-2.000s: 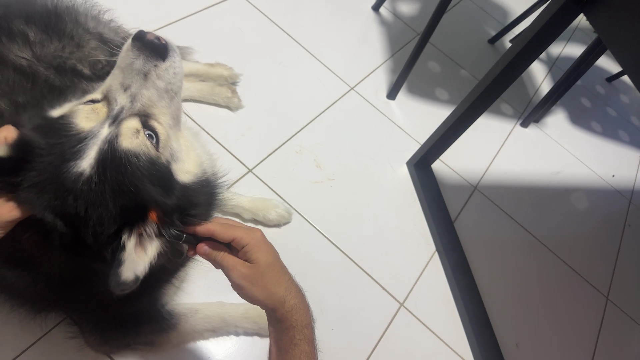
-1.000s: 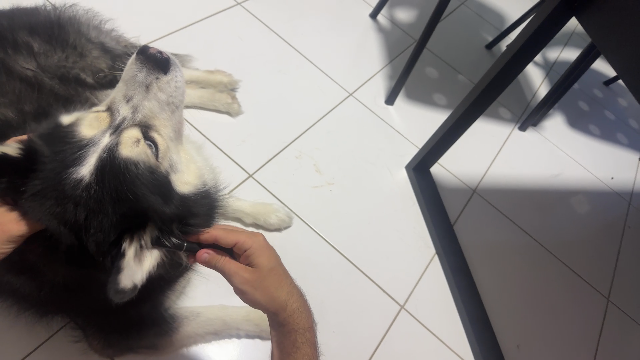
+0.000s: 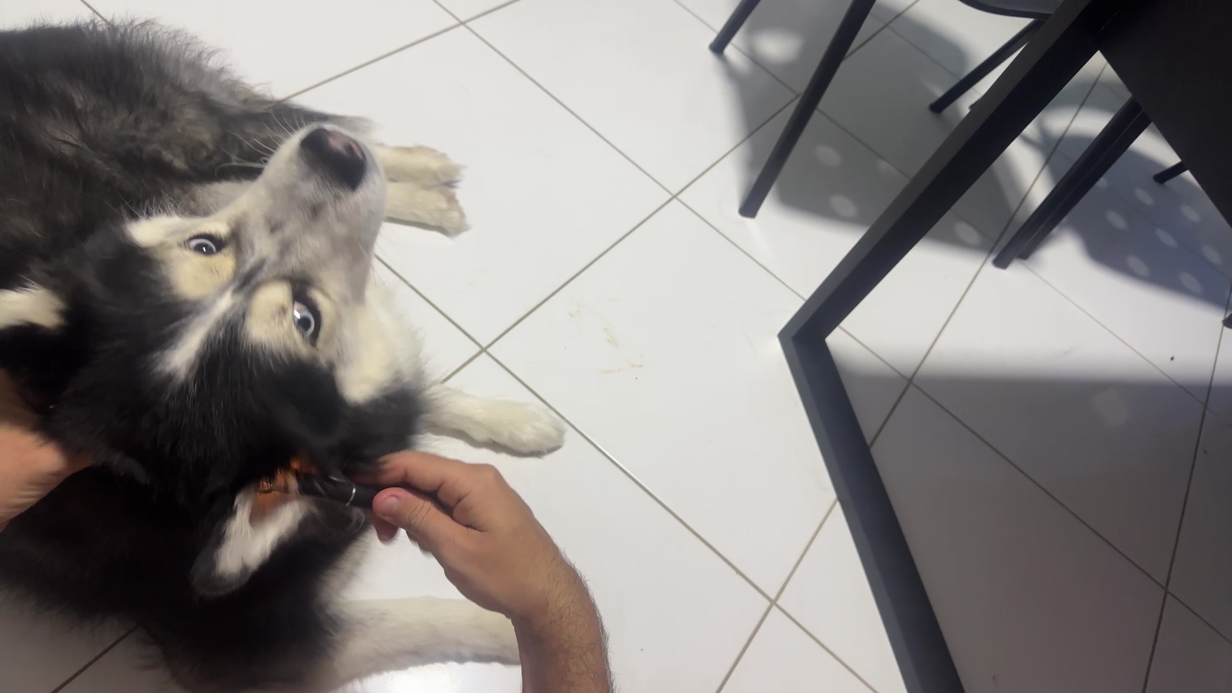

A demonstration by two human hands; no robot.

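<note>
A black and white husky-type dog (image 3: 269, 279) lies on the floor at the left, its muzzle raised and its pale eyes visible. My right hand (image 3: 462, 529) holds a slim black tool (image 3: 337, 489), perhaps an otoscope or penlight, with its tip at the dog's ear (image 3: 252, 539). Orange light glows inside that ear. At the left edge, my left hand (image 3: 29, 457) rests against the dog's neck fur; its fingers are hidden in the fur and behind the frame edge.
White floor tiles (image 3: 616, 385) lie under the dog and bear faint brownish marks. A black table frame (image 3: 866, 500) angles down on the right. Black chair legs (image 3: 808, 106) stand at the upper right. The dog's front paw (image 3: 500, 423) stretches out above my right wrist.
The dog's head has shifted slightly, and both its eyes now show clearly. The tool's tip is at the ear opening, where the orange glow shows; one second ago no glow was visible.
</note>
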